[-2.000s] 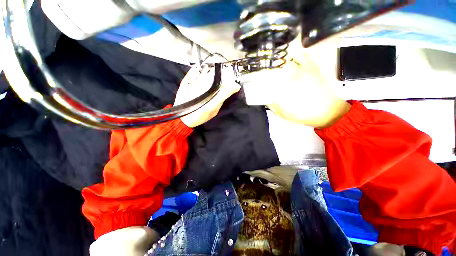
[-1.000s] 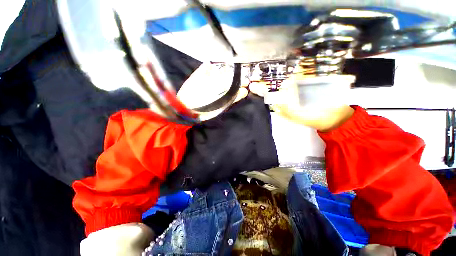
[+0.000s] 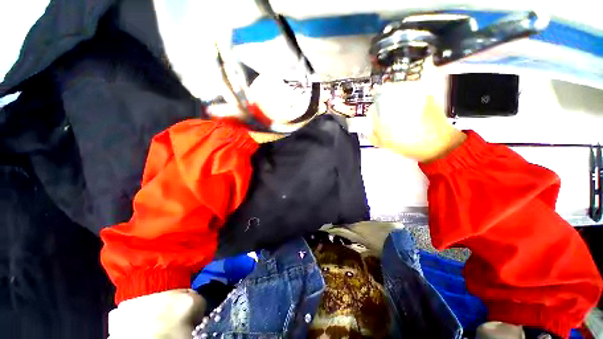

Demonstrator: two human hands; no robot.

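Observation:
A black garment piece [image 3: 297, 182] hangs over the front edge of the white machine bed, its upper end at the needle area [image 3: 354, 96]. My left hand [image 3: 281, 99] lies on the cloth left of the needle, overexposed and partly hidden behind a shiny curved machine part. My right hand [image 3: 413, 122] is right of the needle, washed out by glare, its fingers partly behind the metal parts. Whether either hand pinches the cloth cannot be told. The white sewing machine head with a blue stripe [image 3: 317, 26] spans the top.
More black cloth [image 3: 99, 132] fills the left side. A flat black rectangle [image 3: 486, 95] lies right of the needle. Slim dark snips [image 3: 596, 182] lie at the right edge of the white table [image 3: 516, 175]. Blue material [image 3: 449, 285] shows below the table.
The view has shifted around the machine head. The curved metal part now covers more of my left hand. The cloth's upper end shows a raised fold between the hands.

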